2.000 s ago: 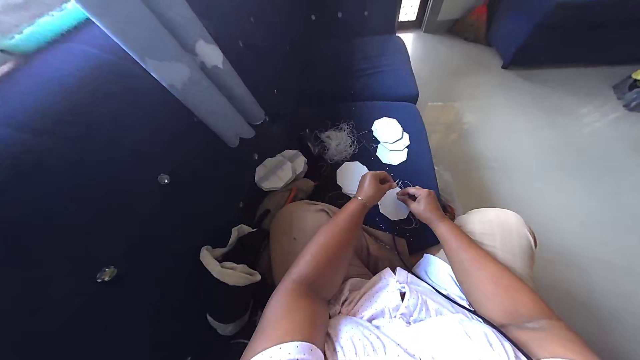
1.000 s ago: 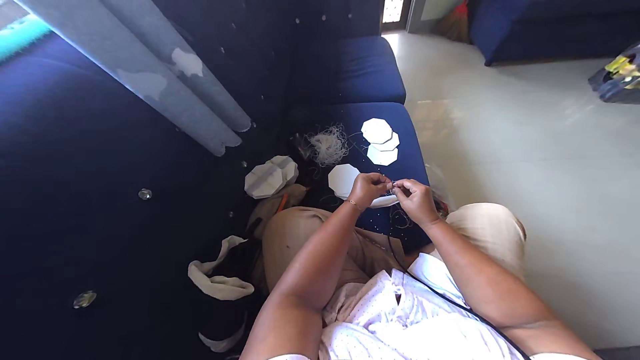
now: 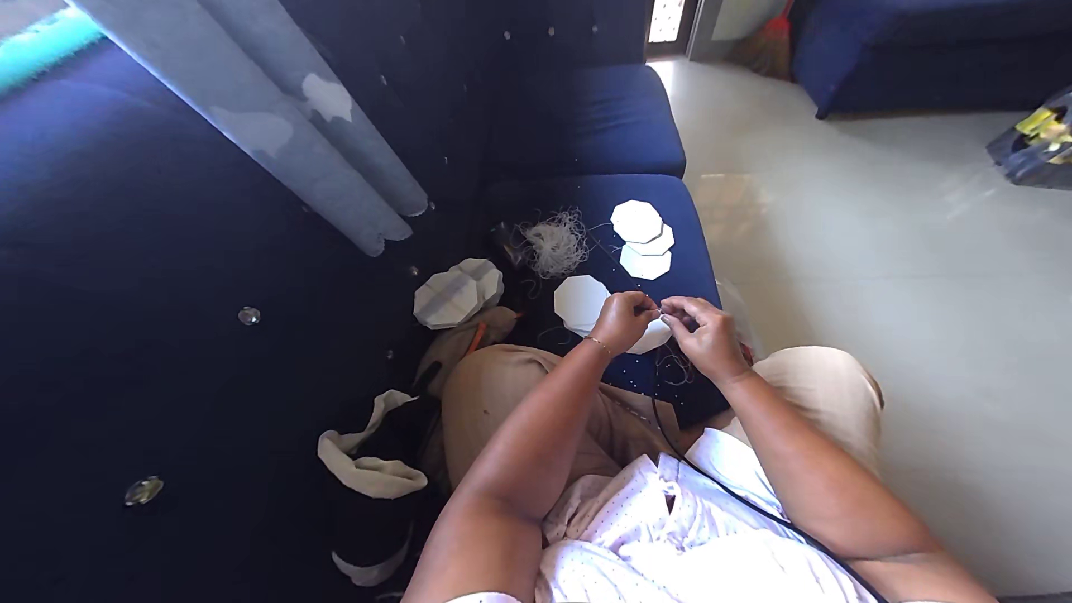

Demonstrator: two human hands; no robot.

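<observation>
My left hand (image 3: 624, 321) and my right hand (image 3: 703, 335) meet fingertip to fingertip above the navy sofa seat, pinching something tiny and thin that is too small to name. Just under the fingers lies a white octagonal card (image 3: 651, 337), partly hidden by my left hand. Another white octagonal card (image 3: 579, 301) rests left of it. Farther back is a group of overlapping white octagonal cards (image 3: 638, 222), beside a tangled bundle of white thread (image 3: 557, 244). Dark and reddish thread (image 3: 675, 366) and small white specks, perhaps beads, lie below my right hand.
More white octagonal cards (image 3: 448, 299) lie at the left against the tufted navy backrest (image 3: 251, 377). A black and cream cloth item (image 3: 373, 475) is beside my leg. A black cord (image 3: 737, 494) crosses my shirt. Grey curtains (image 3: 276, 109) hang at upper left.
Two seconds ago the octagonal card by my hands showed its face below the fingers; now it is more covered. My fingertips have come closer together.
</observation>
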